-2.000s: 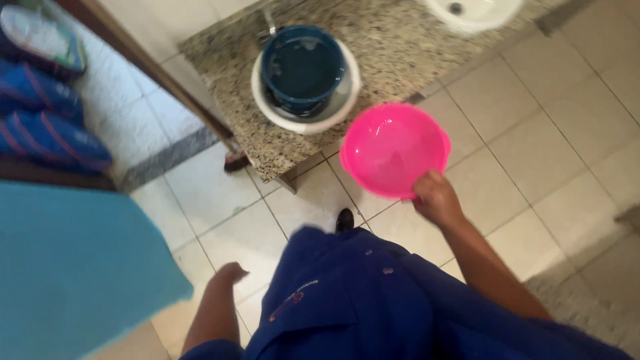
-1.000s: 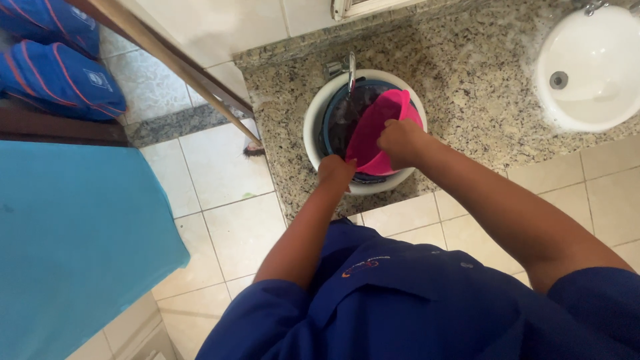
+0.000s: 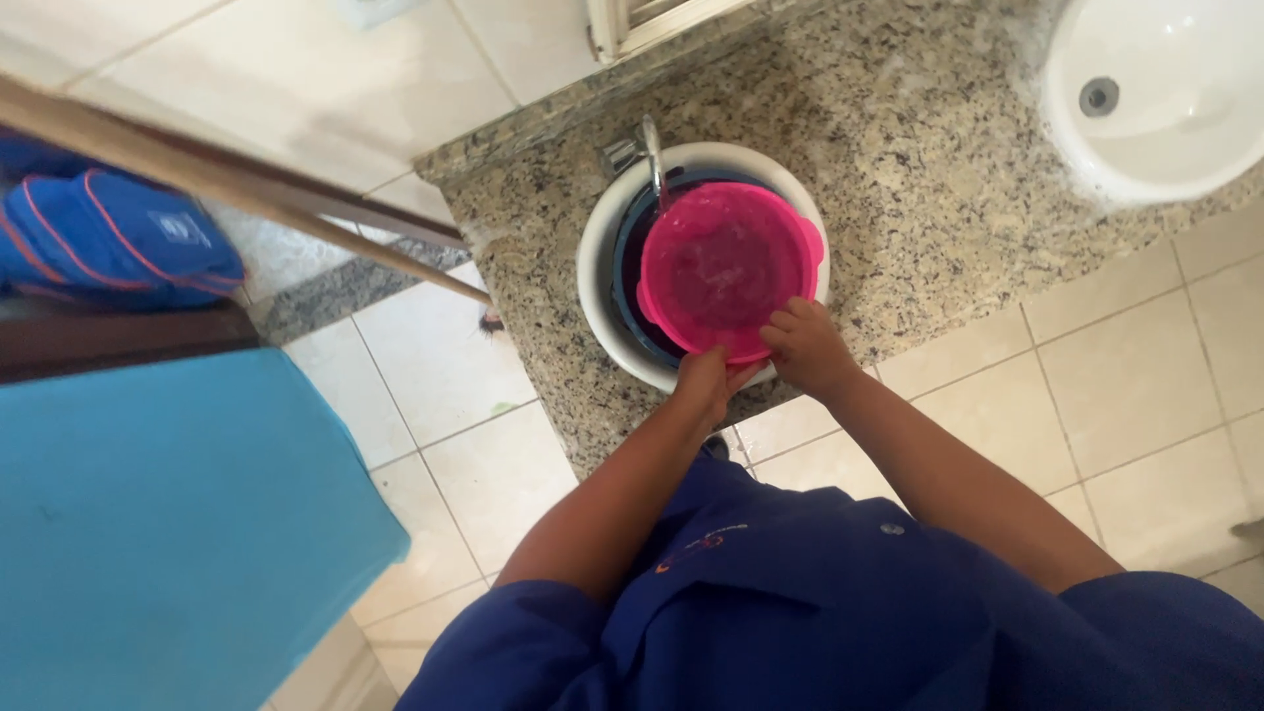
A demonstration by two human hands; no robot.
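Observation:
A pink plastic basin [image 3: 726,262] with water in it is held by both hands under a chrome faucet [image 3: 653,158]. My left hand [image 3: 709,380] grips its near rim from below. My right hand [image 3: 808,344] has its fingers closed on the rim at the near right. Beneath the pink basin is a dark blue bucket [image 3: 626,281], mostly hidden, standing inside the white round sink [image 3: 595,247]. Whether the basin rests on the bucket I cannot tell.
The speckled granite counter [image 3: 918,197] carries a second white sink [image 3: 1165,148] at the right. A wooden pole [image 3: 296,217] slants at the left, near blue bags [image 3: 128,237] and a light-blue panel [image 3: 178,533]. Tiled floor [image 3: 494,474] lies below.
The pink basin was held out right of the sink by my right hand alone, then tilted over the bucket in both hands. Now it is more level under the faucet and holds water.

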